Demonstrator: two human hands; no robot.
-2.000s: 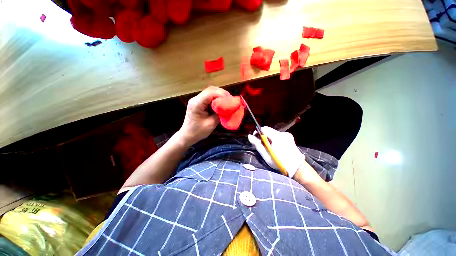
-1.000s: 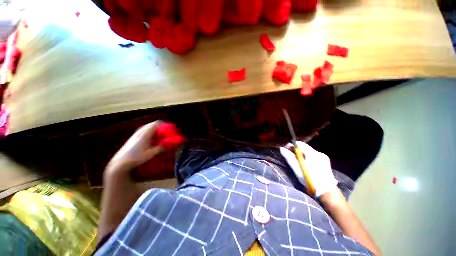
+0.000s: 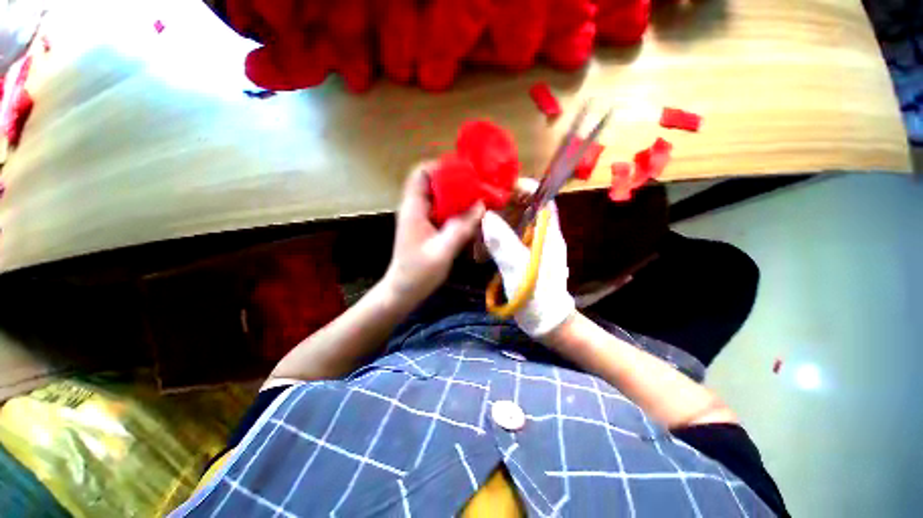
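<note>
My bare left hand (image 3: pixel 425 238) holds a soft, two-lobed red fabric piece (image 3: pixel 474 172) at the table's front edge. My right hand (image 3: pixel 536 268), in a white glove, holds scissors (image 3: pixel 555 177) by their yellow-orange handle, with the dark blades a little apart and pointing up and right over the table. The gloved fingertips are close against the lower right of the red piece; whether they grip it I cannot tell. Small flat red scraps (image 3: pixel 622 180) lie right of the blades, partly hidden by them.
A large pile of red pieces (image 3: pixel 435 40) sits at the far side of the wood-grain table (image 3: pixel 202 192). A dark container (image 3: pixel 192 329) with red pieces (image 3: pixel 296 293) is under the table. A yellow plastic bag (image 3: pixel 91 445) lies lower left. Pale floor (image 3: pixel 830 293) is at right.
My left hand has moved from the lower left up to the table edge with a red piece. My right hand has moved left and up with the scissors, whose blades have opened a little.
</note>
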